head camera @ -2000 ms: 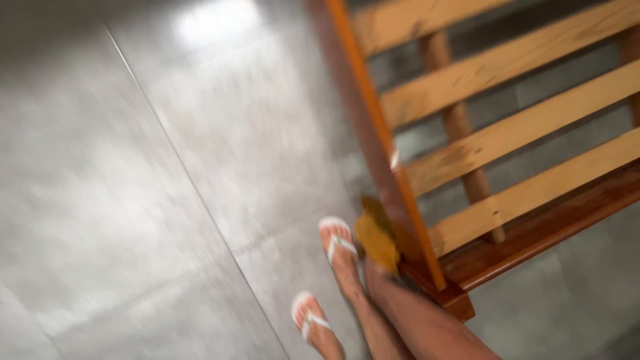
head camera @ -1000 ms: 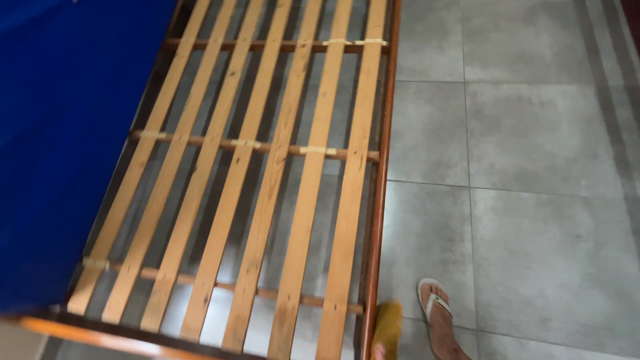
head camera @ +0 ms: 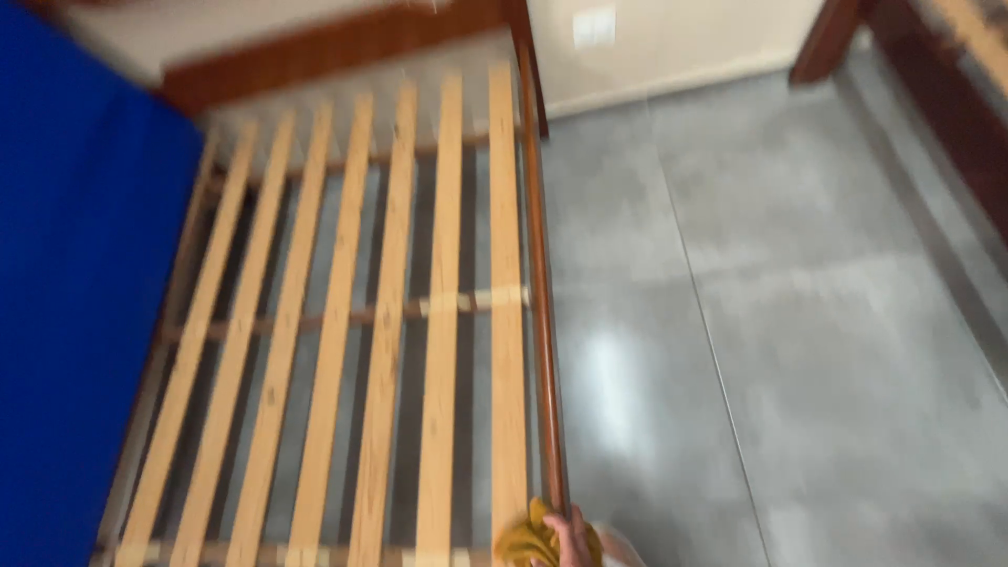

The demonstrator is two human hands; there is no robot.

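My right hand is at the bottom edge, right of centre, closed on a mustard-yellow cloth. Hand and cloth rest on the near part of the varnished wooden side rail of a bed frame. Part of the hand is cut off by the view's edge. Light wooden slats run lengthwise to the left of the rail, above darker crossbars. My left hand is out of view.
A blue fabric-covered surface stands along the left. The wooden headboard is against the wall. Grey floor tiles lie right of the rail, and another dark wooden frame is at the far right.
The view has swung greatly, from the frame's corner to its headboard end. The yellow cloth, at a corner post two seconds ago, is now on the side rail.
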